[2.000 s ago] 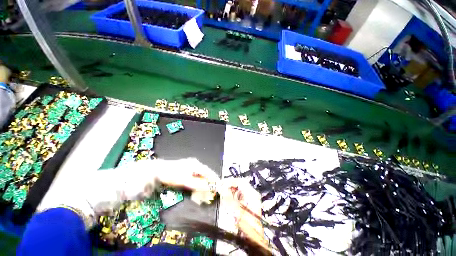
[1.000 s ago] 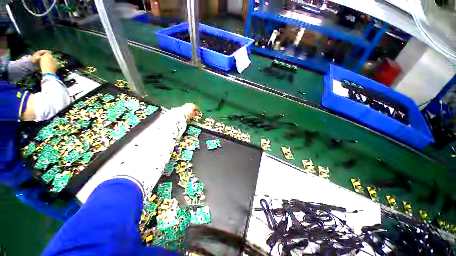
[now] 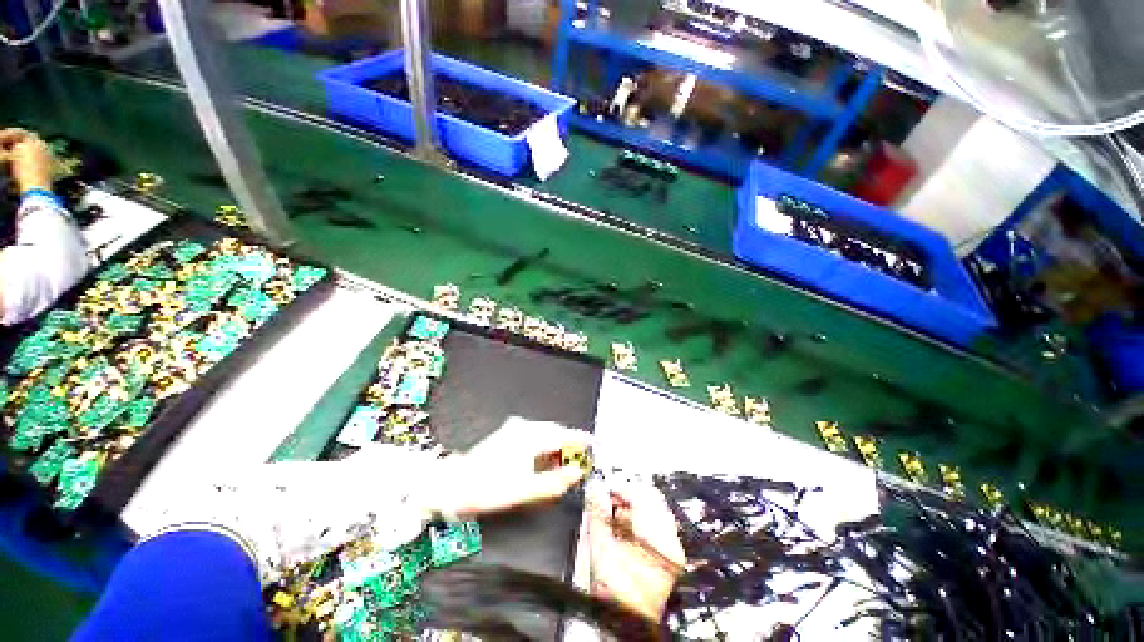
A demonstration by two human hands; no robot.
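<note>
My left hand (image 3: 521, 474), in a pale sleeve cover, pinches a small yellow-gold circuit board (image 3: 575, 457) over the right edge of the black tray (image 3: 521, 389). My right hand (image 3: 634, 552) is just right of it, fingers closed, with a thin dark lead (image 3: 650, 548) across them; its far end is not clear. The two hands are close together. Green and gold boards (image 3: 414, 364) lie along the tray's left side and its near part. Black leads (image 3: 740, 527) lie loose on the white sheet (image 3: 803, 470).
A tangled heap of black leads (image 3: 979, 571) is at right. Gold boards (image 3: 721, 399) line the near edge of the green conveyor belt (image 3: 502, 251). A neighbour's full tray (image 3: 138, 364) and a person's arm (image 3: 44, 257) are at left. Blue bins (image 3: 866, 276) and a metal post stand beyond.
My left hand has come back from the belt edge to the tray, now with a board. My right hand has come into view beside it. The loose board near the tray's far side is gone.
</note>
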